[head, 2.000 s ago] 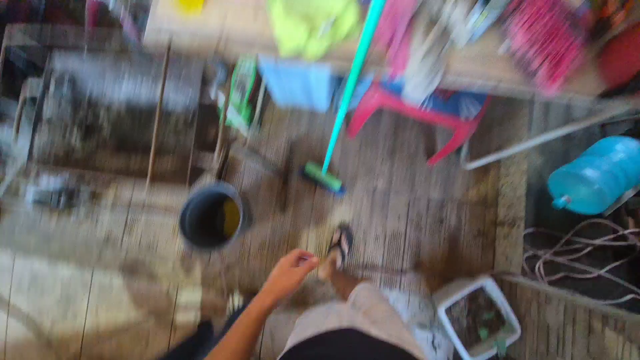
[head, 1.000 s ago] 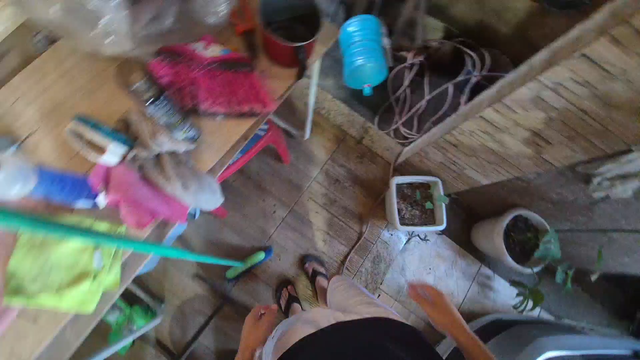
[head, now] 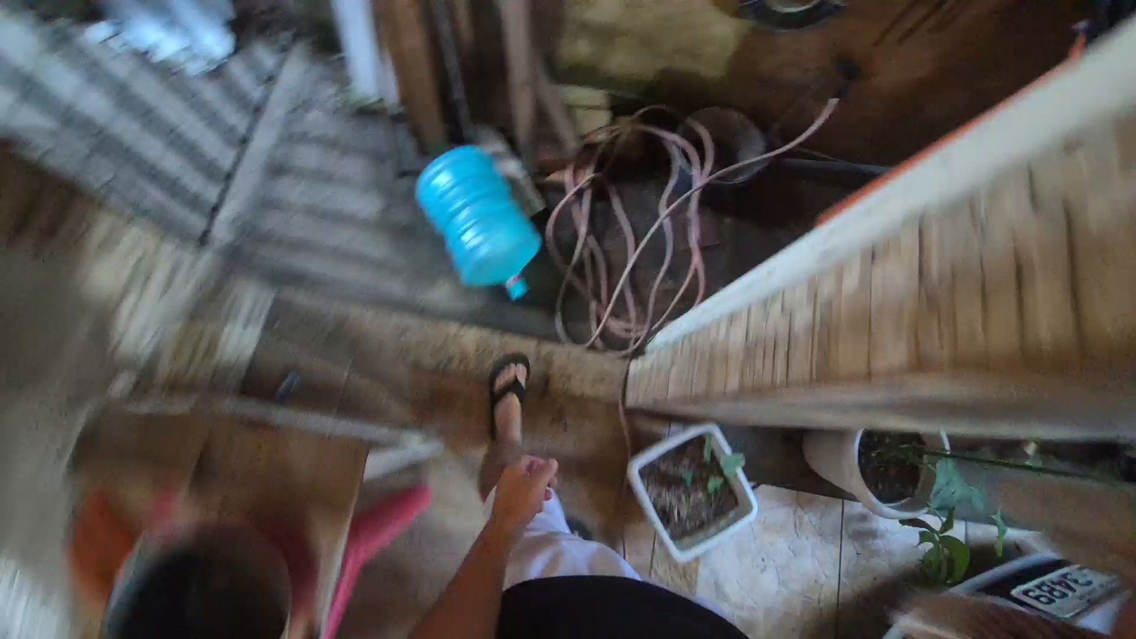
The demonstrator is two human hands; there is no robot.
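Note:
My left hand [head: 525, 484] hangs over my leg with its fingers loosely curled; whether they are fully closed is unclear, and no object shows in it. Below it one foot wears a black flip-flop [head: 509, 382] on the wooden floor. My right hand is out of the frame. Beyond the foot, a blue plastic water jug [head: 479, 217] lies on its side, its capped neck toward me. Right of the jug lies a loosely coiled pinkish hose [head: 621, 257]. A white square planter [head: 646, 506] with soil and a small plant stands to the right of my legs.
A bamboo-slat partition [head: 852, 311] with a pale top rail runs along the right. Behind the square planter is a round white plant pot [head: 834, 461]. A blurred wooden table [head: 257, 461] and a red plastic chair [head: 377, 532] stand at the lower left. Slatted decking [head: 311, 204] lies beyond.
The view has swung strongly toward the jug and hose. My right hand, in view one second ago, has left the frame. The table with the pink items and the green-handled broom are no longer seen as before.

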